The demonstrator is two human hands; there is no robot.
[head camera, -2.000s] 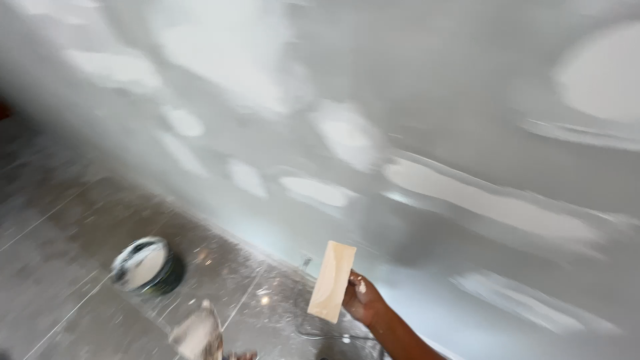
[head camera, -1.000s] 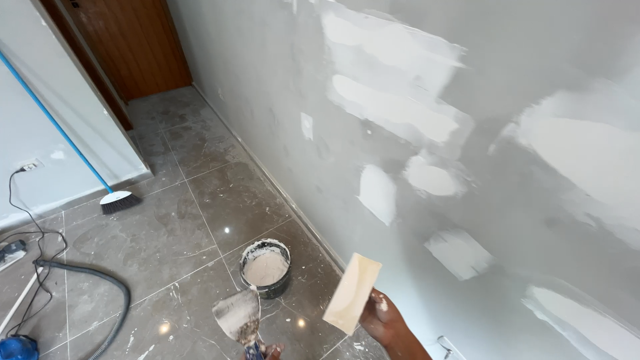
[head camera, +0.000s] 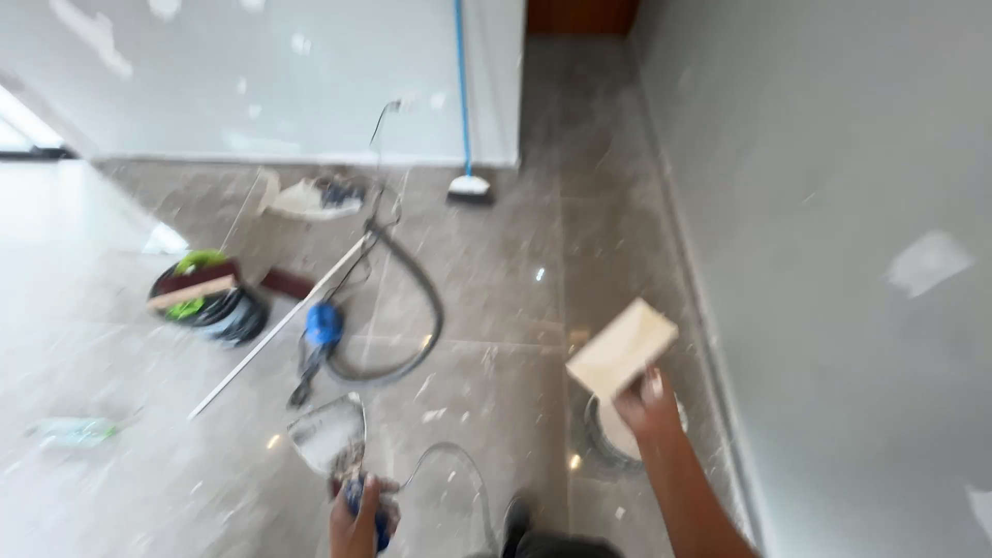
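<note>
My left hand (head camera: 363, 518) grips the blue handle of a putty knife (head camera: 332, 435), whose wide blade is smeared with white compound and points up and left. My right hand (head camera: 648, 403) holds a flat, pale rectangular block or board (head camera: 623, 349) by its lower edge; its exact kind is not clear. Below and partly behind that hand stands a round bucket (head camera: 603, 438) of light compound on the floor, close to the right wall.
A blue-handled broom (head camera: 470, 186) leans on the far wall. A grey hose (head camera: 434, 310), a blue power tool (head camera: 323, 324) and a white pole (head camera: 271, 333) lie at the centre left. Beyond them stands a loaded black bucket (head camera: 232, 314). The patched grey wall (head camera: 837, 232) rises on the right.
The view has swung far left from the patched wall to the floor. Both hands still hold their things. The pale block now hangs over the bucket in view, where it was beside it before.
</note>
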